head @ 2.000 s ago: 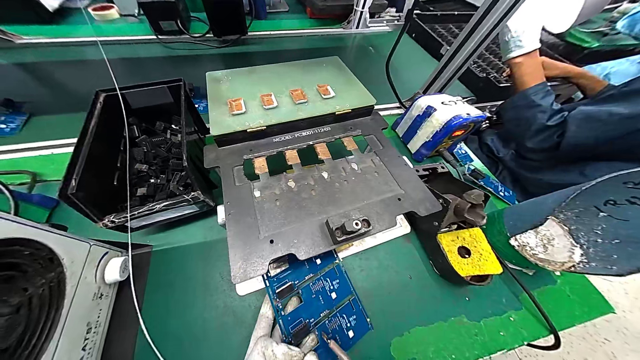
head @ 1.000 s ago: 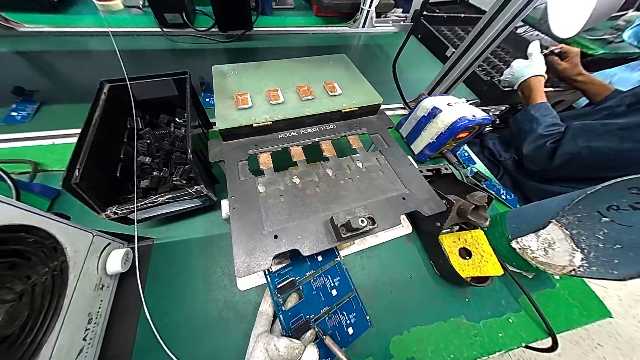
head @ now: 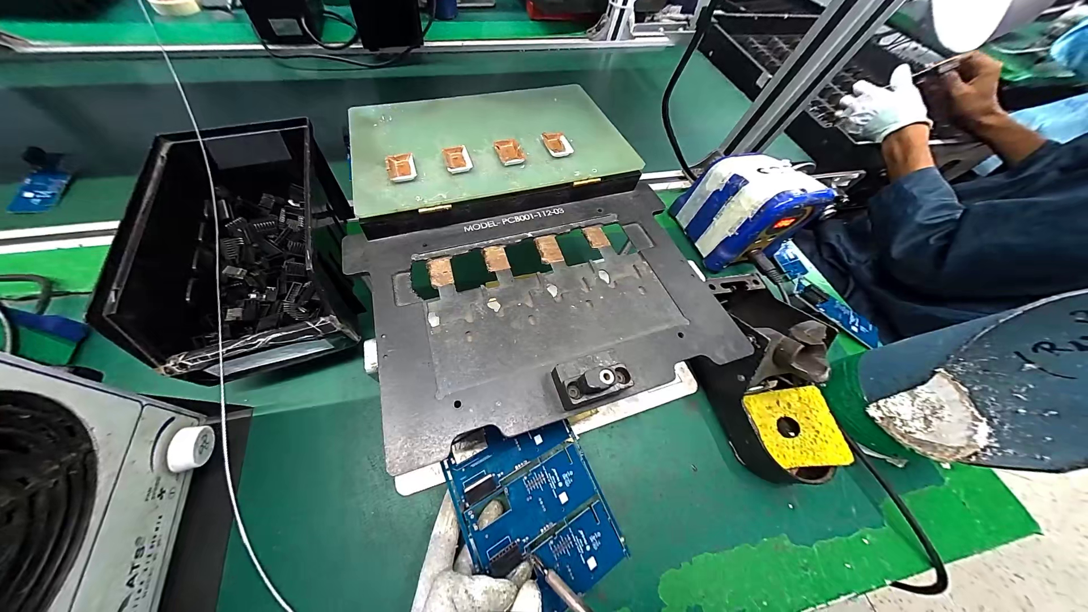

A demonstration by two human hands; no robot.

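My left hand [head: 476, 586], in a whitish work glove, holds a blue printed circuit board panel [head: 552, 501] at its left edge, with a finger showing through a cutout. Black connectors sit along the panel's left side. The tip of a soldering iron [head: 557, 582] touches or nearly touches the panel beside the lower black connector [head: 506, 561]. The hand on the iron lies below the picture's edge, so my right hand is not seen. The panel's upper edge meets the front of a dark fixture plate [head: 544, 331], which has a hinged pale green lid [head: 493, 144] standing behind it.
At left are a black bin [head: 255, 255] of black parts and a grey fan unit [head: 85, 476]. On the right stand a blue soldering station [head: 748, 212], an iron holder with yellow sponge [head: 799, 425] and a wide duct [head: 977, 382]. A co-worker's gloved hand [head: 888, 106] is beyond.
The soldering iron shows more clearly beside the panel than two seconds ago. My left hand keeps hold of the panel. The co-worker's hands have come into fuller view at upper right.
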